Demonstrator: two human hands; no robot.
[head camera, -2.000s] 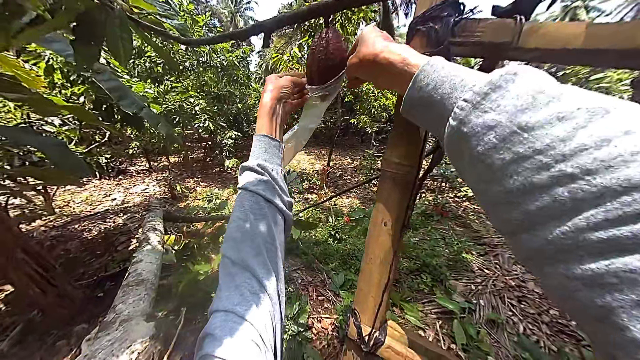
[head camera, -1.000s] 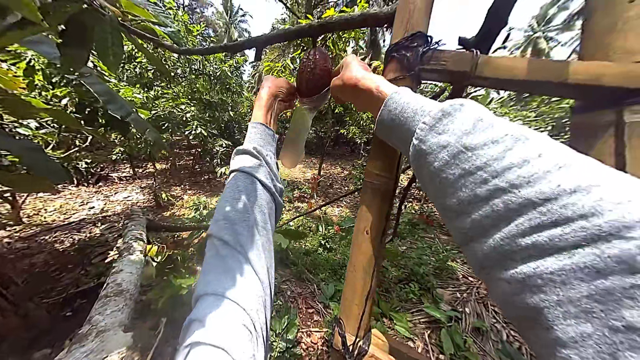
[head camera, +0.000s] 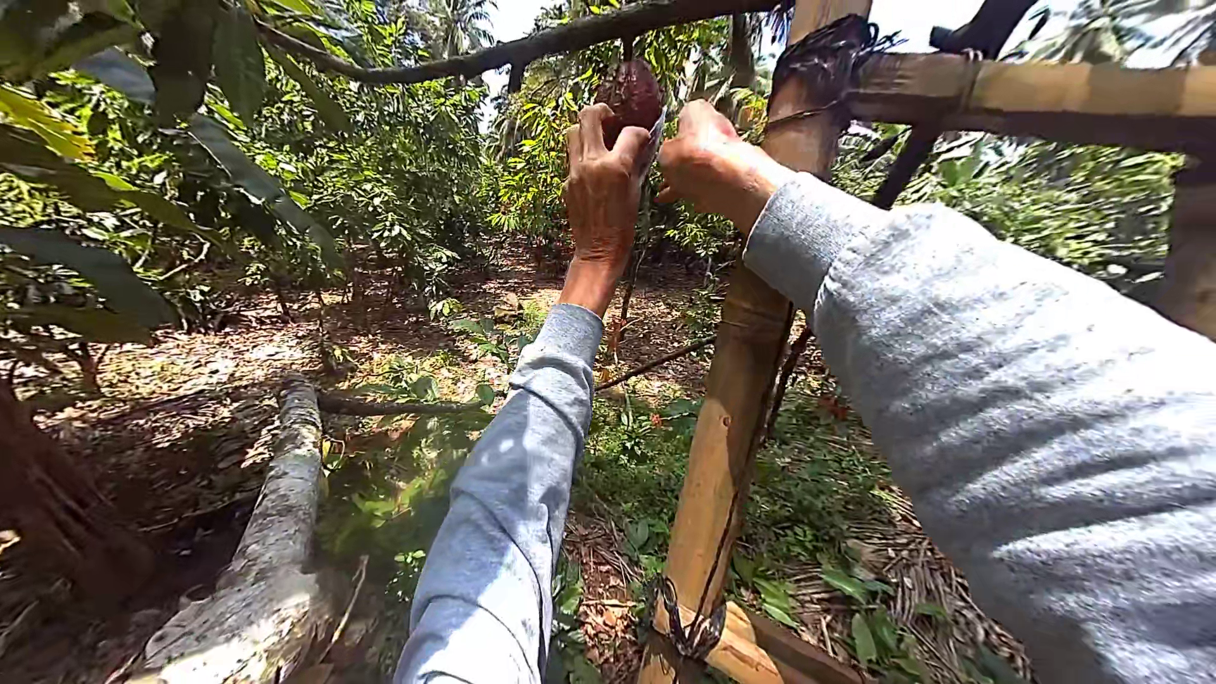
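A dark red cacao pod (head camera: 631, 93) hangs by its stem from a branch (head camera: 532, 46). My left hand (head camera: 604, 180) is raised against the pod's lower left side, thumb and fingers curled around its bottom. A strip of clear plastic, seemingly the sleeve or bag from the earlier frames, shows (head camera: 655, 142) between my two hands at the pod's lower right. Just right of the pod, my right hand (head camera: 711, 161) has its fingers bent together at the plastic's edge; its fingertips are partly hidden. Most of the plastic is hidden behind my left hand.
A bamboo post (head camera: 727, 418) stands close beside my right forearm, lashed with dark cord to a horizontal bamboo pole (head camera: 1045, 90). A pale trunk (head camera: 285, 513) slants at lower left. Broad leaves (head camera: 256, 171) hang at upper left; leaf litter and low plants cover the ground.
My left hand has turned and come in front of the pod's lower part. The plastic that hung down between my hands is now mostly out of sight. My right hand has parted slightly from the pod.
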